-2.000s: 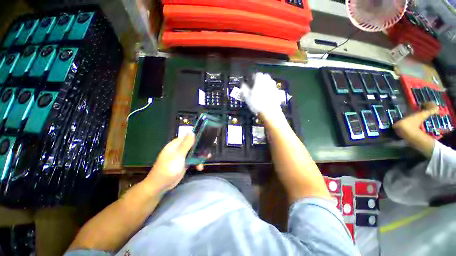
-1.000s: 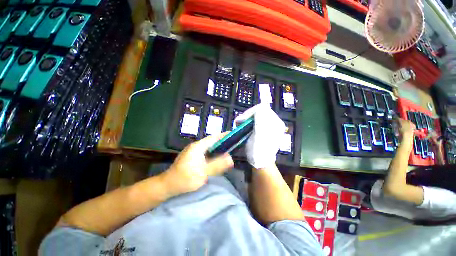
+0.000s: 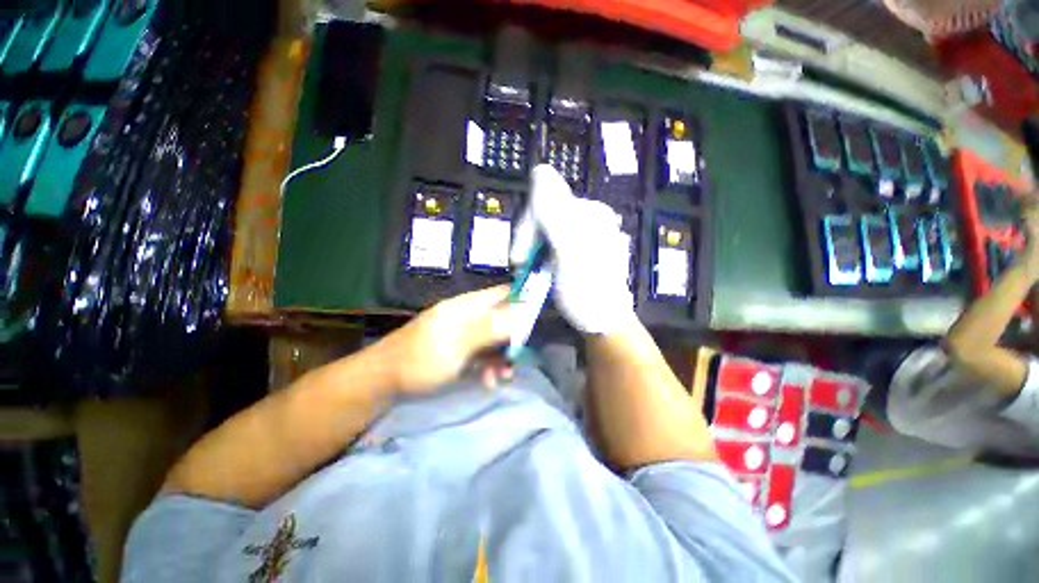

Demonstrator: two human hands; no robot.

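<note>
A teal-edged phone point(image 3: 526, 298) is held edge-on between my hands above the front of the black foam tray point(image 3: 393, 233). My bare left hand point(image 3: 461, 336) grips its lower end. My white-gloved right hand point(image 3: 587, 253) is at its upper end, fingers on it; glove and phone are blurred. In the tray, closed phones with white labels point(image 3: 431, 241) lie face down, and two open phones with keypads point(image 3: 505, 148) are in the back row. The glove hides part of the front row.
Shiny blister trays point(image 3: 171, 216) with teal covers point(image 3: 63, 159) stand at left. A dark device point(image 3: 349, 80) lies on the green mat. Another black tray point(image 3: 807, 216) holds teal-edged phones at right. A person's arm point(image 3: 991, 313) is beyond it. Red foam trays point(image 3: 672, 17) are behind.
My gloved right hand came from the tray's back row to the phone in my left hand. The phone has turned from screen showing to edge-on. The view has shifted.
</note>
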